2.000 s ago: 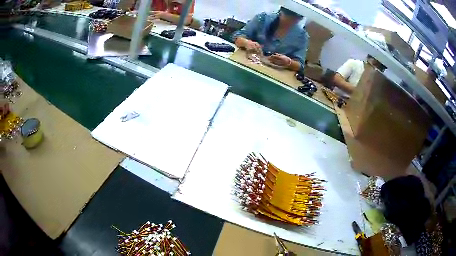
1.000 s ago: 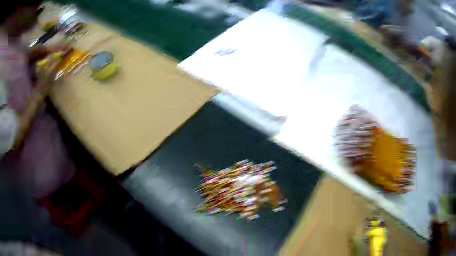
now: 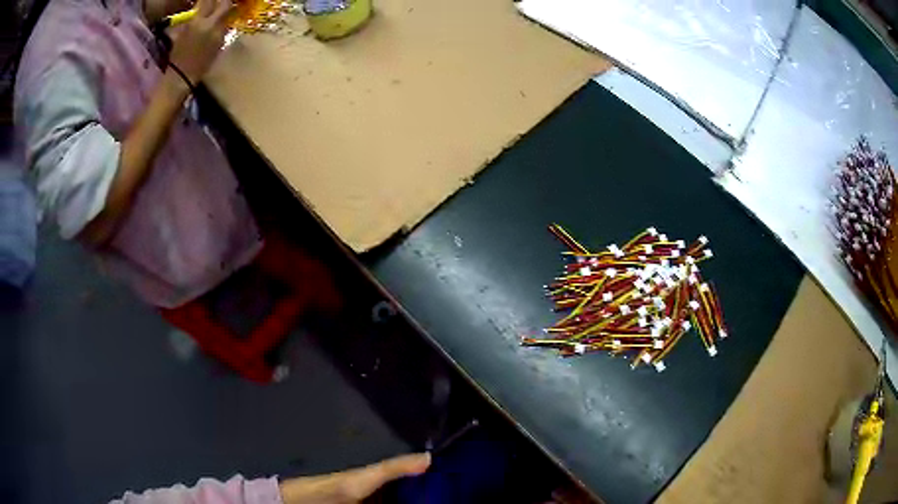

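A loose heap of connector leads (image 3: 640, 295), red, black and yellow wires with white plugs, lies on the black mat (image 3: 512, 207). The finished panel stack (image 3: 866, 221) shows at the right edge, cut off, on a white board. A yellow-handled soldering iron (image 3: 866, 438) lies at the lower right, tip up. My left hand (image 3: 359, 480) comes in at the bottom in a pink sleeve, beside the bench, fingers stretched to the right. Its lower part is cut off, so whether it holds anything is hidden. My right hand is out of the picture.
Another person in a pink top (image 3: 148, 187) sits at the upper left, a hand on a yellow handle over amber parts. A red stool (image 3: 246, 325) is below. A tip-cleaning tin (image 3: 338, 15) stands on cardboard (image 3: 394, 108). White boards (image 3: 689, 44) lie at the upper right.
The view has swung left and down, so the heap and panel stack sit further right. The neighbouring person and stool show more fully. My left hand has come into view at the bottom.
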